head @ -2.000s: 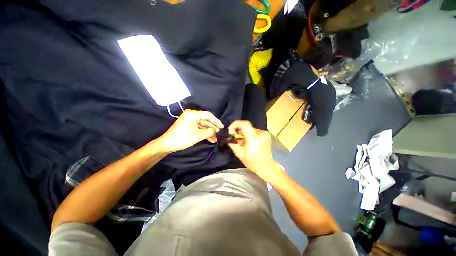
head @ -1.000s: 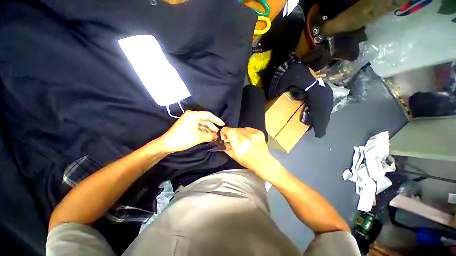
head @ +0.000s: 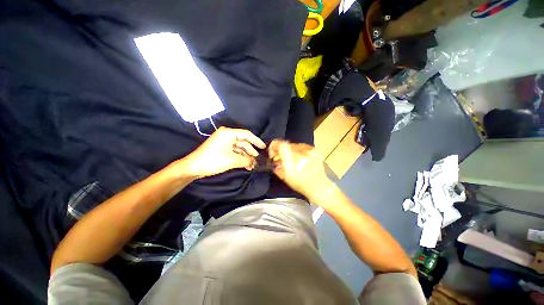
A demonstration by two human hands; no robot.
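A large dark coat covers the lap and the surface in front of me. A blank white swing tag lies on it, its thin white loop reaching to my left hand. My left hand pinches a small dark fold of the garment between thumb and fingers. My right hand is right beside it at the fold, fingers bent and slightly blurred. Whether it holds a needle or other small tool cannot be told; its fingertips are partly hidden. Plaid cloth shows by my left forearm.
Scissors with green and yellow loops lie at the table edge, top centre. A cardboard box with dark clothing stands on the floor to the right. Crumpled white paper lies farther right, near a green object.
The yellowish glint at my right fingertips two seconds ago no longer shows. My right hand closed in against my left, then drew slightly apart. The view has shifted slightly.
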